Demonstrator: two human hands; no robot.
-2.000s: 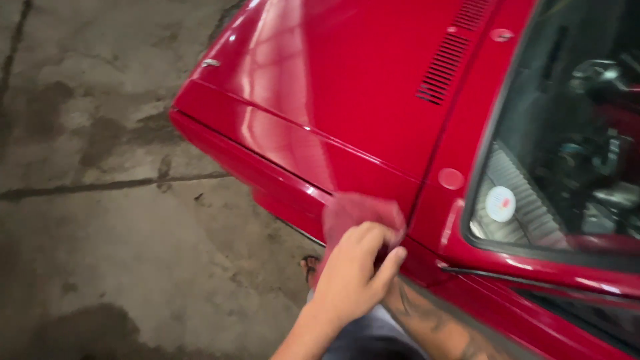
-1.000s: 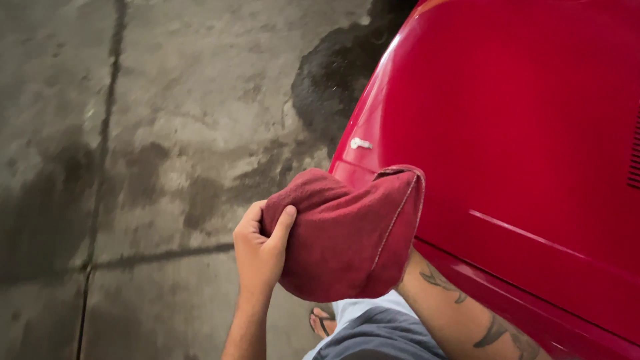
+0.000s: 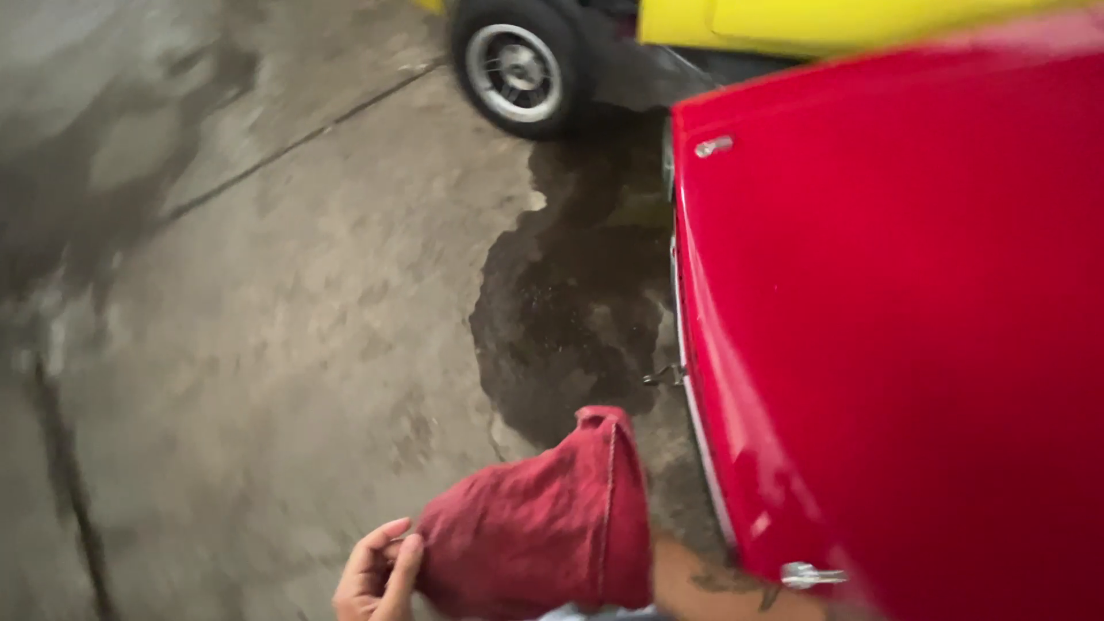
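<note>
A red cloth (image 3: 543, 526) with a stitched edge is spread between my hands at the bottom centre. My left hand (image 3: 379, 569) pinches its left edge between thumb and fingers. From the lower right, my tattooed right forearm (image 3: 711, 573) reaches behind the cloth, which covers my right hand, so its grip cannot be seen. Just right of the cloth is the front of a red car, its broad hood (image 3: 906, 328) filling the right side. A metal hood fitting (image 3: 811, 575) lies near my right forearm, and another metal fitting (image 3: 714, 147) is at the far corner.
Beyond the red car stands a yellow vehicle (image 3: 759, 26) with a black tyre and silver wheel (image 3: 516, 72). A dark wet patch (image 3: 565, 319) marks the concrete floor (image 3: 302, 345) beside the red car's front edge. A small metal hook-like part (image 3: 664, 377) sticks out from that edge.
The view has swung from the windshield side to the car's front, bringing the yellow vehicle in. Two seconds ago the cloth was against the red car's side edge; now it is held over the floor.
</note>
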